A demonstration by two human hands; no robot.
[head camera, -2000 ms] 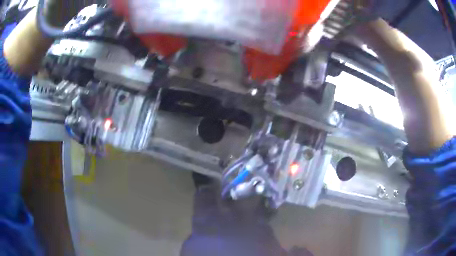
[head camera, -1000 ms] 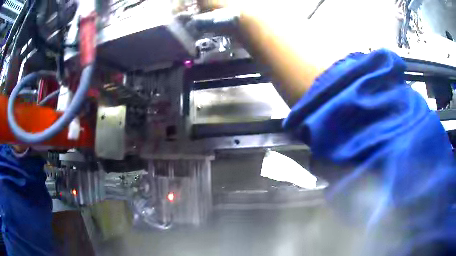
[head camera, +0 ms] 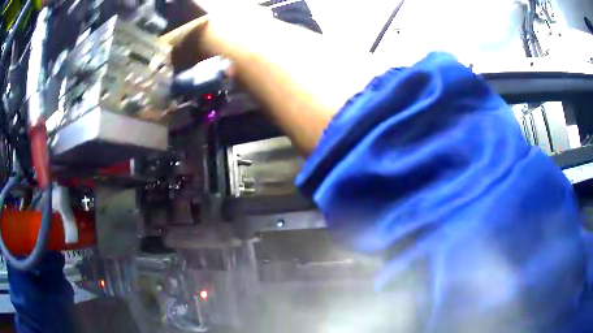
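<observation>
My right forearm crosses from the right in a blue sleeve. My right hand (head camera: 207, 32) is at the upper left, blurred and overexposed, with fingers pointing left beside a grey metal stage block (head camera: 107, 81). A shiny silver-white rounded part (head camera: 203, 70), possibly a barrel, shows just below the hand. Whether the fingers hold anything cannot be told. My left sleeve (head camera: 40, 289) shows at the lower left below the orange machine unit. My left hand is not visible.
The orange unit (head camera: 26, 231) and a grey cable loop (head camera: 27, 265) are at the left. Blurred clear or silver blocks with red lights (head camera: 204, 294) are below. A dark-framed opening (head camera: 270, 166) is in the middle. A dark rail (head camera: 543, 84) runs at the right.
The view has shifted; the stage block now shows larger at the upper left. My right hand and sleeve appear further left. The white piece on the ledge no longer shows.
</observation>
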